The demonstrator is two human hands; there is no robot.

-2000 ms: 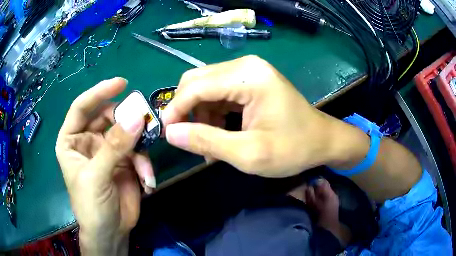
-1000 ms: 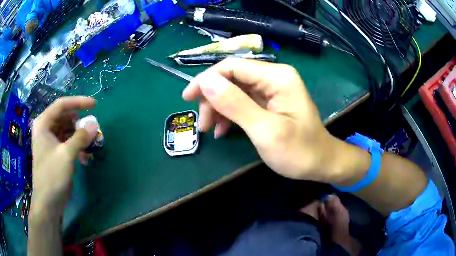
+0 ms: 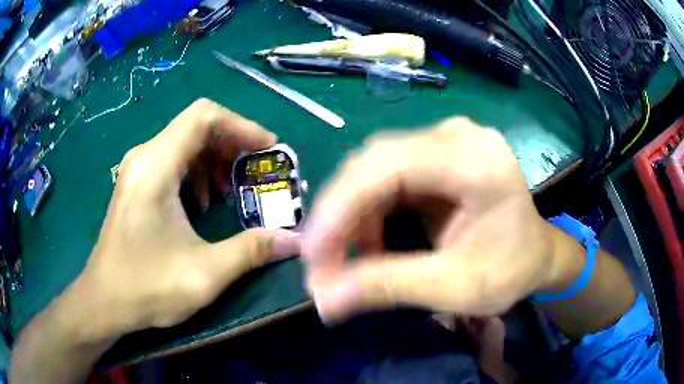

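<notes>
An open smartwatch case [image 3: 268, 187] shows yellow-gold flex parts at its top and a silver-white battery [image 3: 277, 208] inside. My left hand [image 3: 169, 232] grips the case between thumb and fingers, at its lower and upper edges, over the mat. My right hand [image 3: 427, 225] is blurred, just right of the case, with its fingertips close together. Whether it holds something small cannot be seen. Silver tweezers [image 3: 281, 88] lie on the green mat [image 3: 180, 94] behind the case.
A cream-yellow pry tool [image 3: 375, 48] and a black pen [image 3: 360, 69] lie at the back, with a thick black cylindrical tool [image 3: 442, 34] behind. Cables and a fan [image 3: 616, 34] are at right rear. A small dark watch part [image 3: 34, 189] lies left. A red tray [image 3: 664, 176] is at right.
The lid-like part has left my left hand, which moved right and took hold of the case that lay on the mat. My right hand has come lower, its fingers closer together.
</notes>
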